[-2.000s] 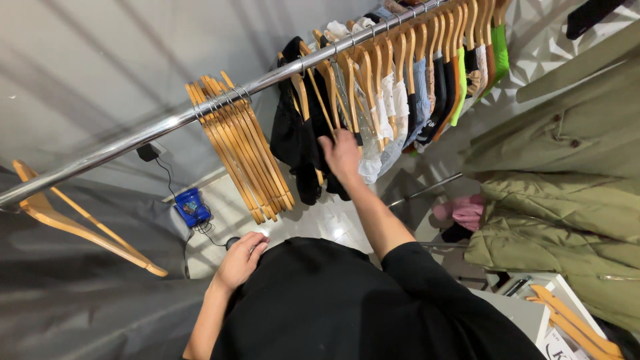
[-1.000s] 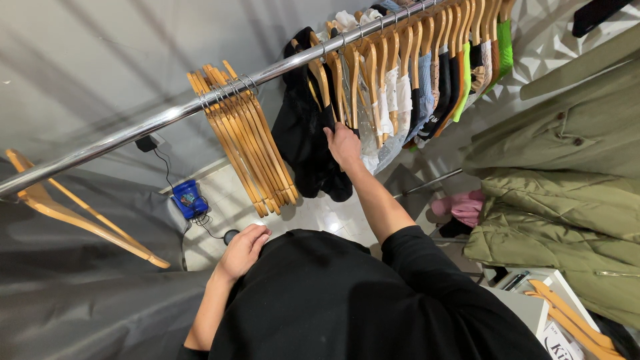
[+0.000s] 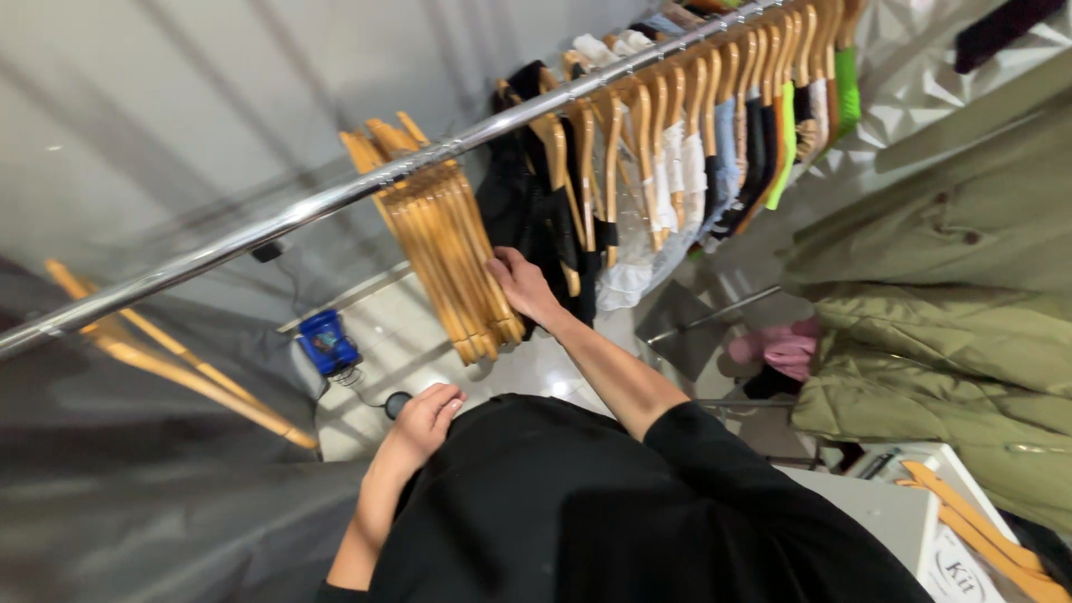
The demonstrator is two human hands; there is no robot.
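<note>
My right hand (image 3: 521, 283) is at the right side of a tight bunch of bare wooden hangers (image 3: 444, 260) on the chrome clothes rail (image 3: 301, 213); its fingertips are against the nearest hanger, and whether they grip it is unclear. Just right of that hand hang black garments (image 3: 511, 197) on wooden hangers, then white, blue, black and green ones farther along the rail. My left hand (image 3: 427, 419) rests low beside my black top, its fingers curled, with nothing visible in it. A lone wooden hanger (image 3: 193, 368) hangs at the rail's left end.
A blue container (image 3: 328, 342) and a cable lie on the tiled floor below the rail. Dark grey fabric (image 3: 151, 519) hangs at the left. Olive green coats (image 3: 938, 360) hang at the right, above a white drawer unit (image 3: 871, 507) with more wooden hangers (image 3: 980, 519).
My right hand has left the black garments and moved left to the bunch of bare hangers. My left hand stays low in front of my body.
</note>
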